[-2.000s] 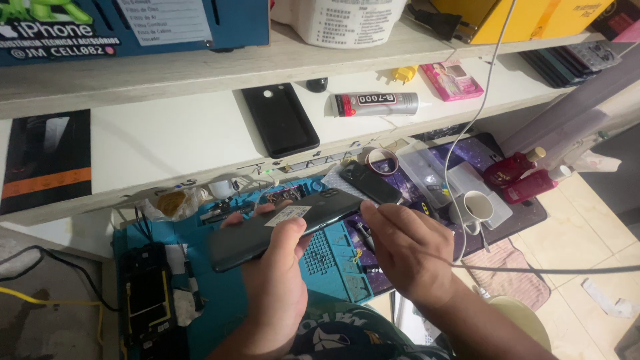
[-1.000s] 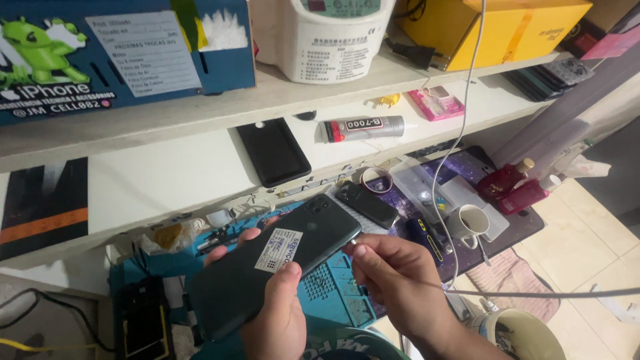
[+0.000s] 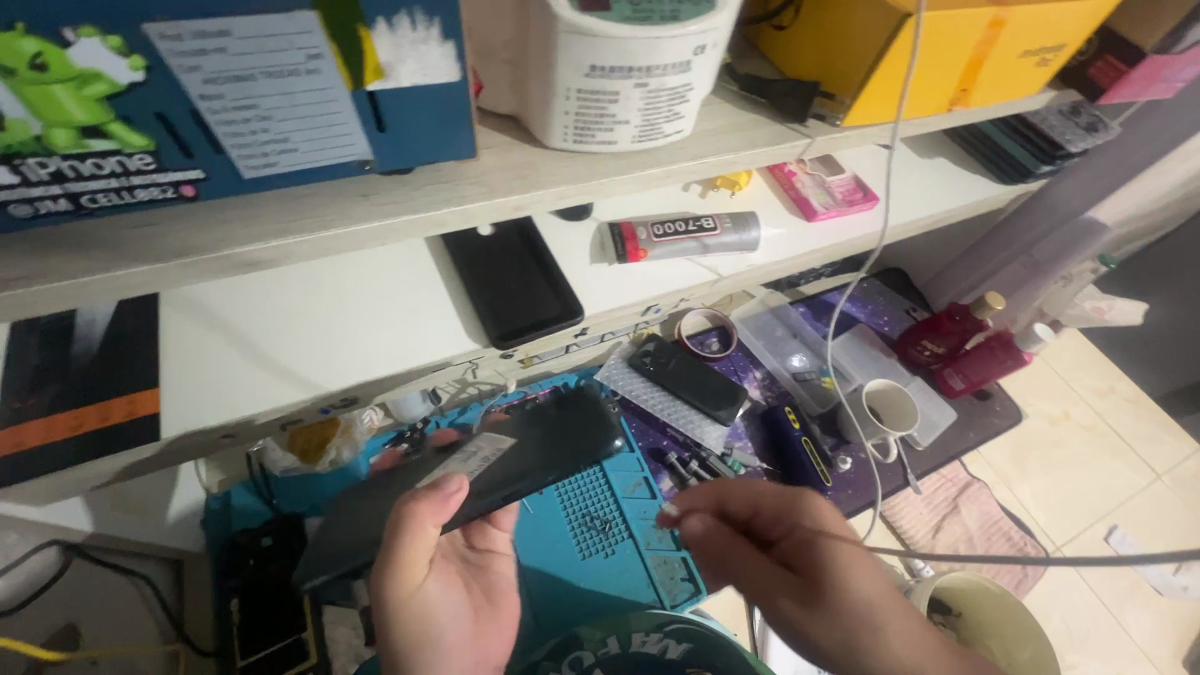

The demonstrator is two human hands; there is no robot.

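A dark smartphone (image 3: 553,441) with a white printed label on its back lies tilted in my left hand (image 3: 450,572), the thumb over the label's lower edge and the fingertips showing beyond the far side. To the right of the phone, apart from it, is my right hand (image 3: 778,553), its thumb and forefinger pinched on a small pale cable tip (image 3: 668,513). A grey cable (image 3: 1031,560) runs from behind that hand to the right edge. Beneath the phone lies a teal silicone repair mat (image 3: 562,581).
On the shelf are a black phone case (image 3: 516,281), a B-7000 glue tube (image 3: 684,236) and a pink box (image 3: 825,186). Right of the mat lie another phone (image 3: 689,380), a tape roll (image 3: 707,334), a dark blue tool (image 3: 797,448) and a mug (image 3: 886,412). A white cable (image 3: 844,356) hangs down.
My right hand has come away from the phone's end, where it was one second ago. The phone has tilted, so its back shows at a flatter angle.
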